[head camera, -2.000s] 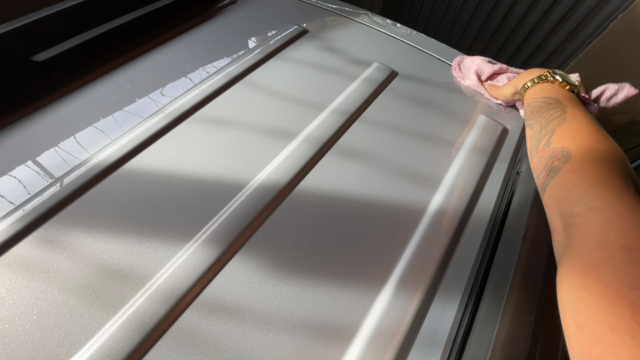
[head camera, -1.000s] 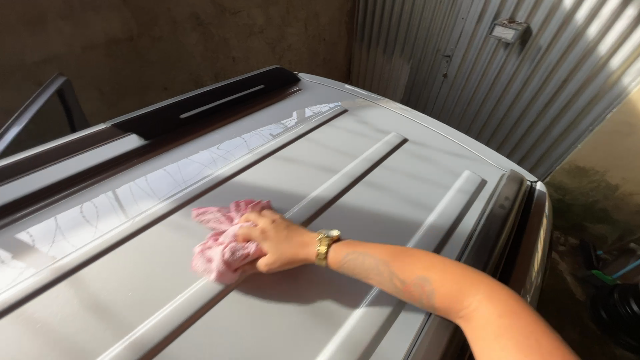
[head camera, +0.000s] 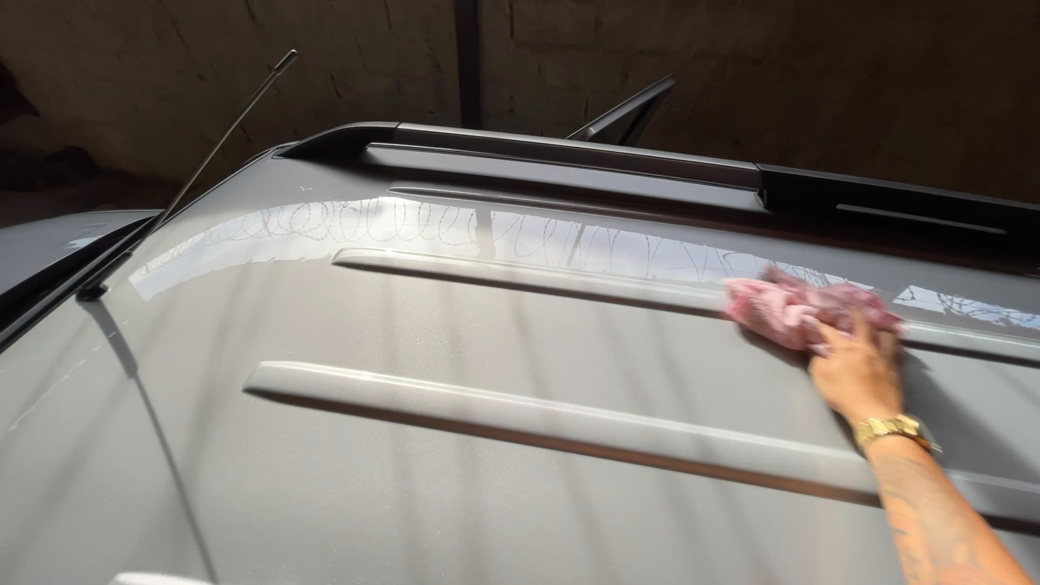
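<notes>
My right hand (head camera: 861,370), with a gold-coloured watch (head camera: 898,431) on its wrist, presses a crumpled pink cloth (head camera: 784,313) onto the silver car roof (head camera: 487,341). The cloth lies across the raised roof rib (head camera: 520,272) nearer the far roof rail, and part of it is blurred. A second rib (head camera: 552,422) runs below the hand, roughly parallel to the first. My left hand is out of view.
A thin antenna (head camera: 219,154) stands up at the left edge of the roof. Along the far side runs a dark roof rail (head camera: 569,154). Beyond it an open door's frame (head camera: 630,110) sticks up before a brown wall (head camera: 366,65).
The view has swung far round to the roof's antenna end. My right hand, with the cloth, has gone from the roof's corner beside the corrugated metal to the rib near the far rail.
</notes>
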